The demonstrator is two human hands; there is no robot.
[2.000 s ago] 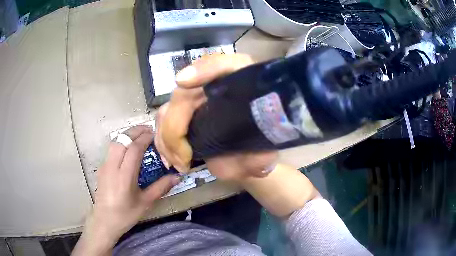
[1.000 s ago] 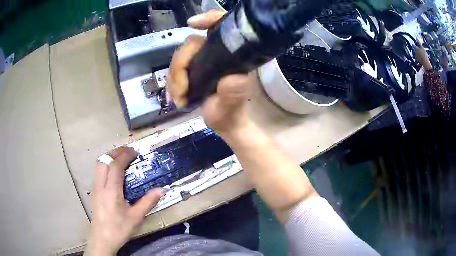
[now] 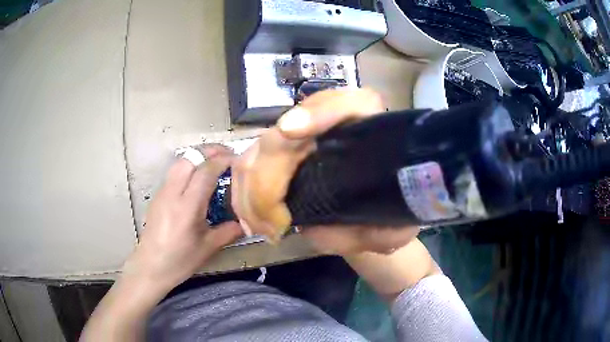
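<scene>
My right hand (image 3: 294,167) is closed around the thick black electric screwdriver (image 3: 394,170), its ribbed cable running to the right. The driver's tip is hidden behind my fingers, over the workpiece. My left hand (image 3: 190,207) rests at the left end of the black plastic housing (image 3: 219,199), thumb on the near side and fingers on the far side. Only a small bluish part of the housing shows between my hands. The white holding fixture (image 3: 247,142) shows at its far edge; most of it is hidden.
The grey metal screw feeder (image 3: 267,83) stands behind the fixture, with a small pickup block in front. White tubs (image 3: 428,81) with black parts are at the back right, with round black assemblies beyond. A tan sheet (image 3: 67,140) covers the bench at left.
My right hand with the screwdriver has come from above the feeder's front down over the housing. The driver now lies more level in view. My left hand still holds the housing's left end.
</scene>
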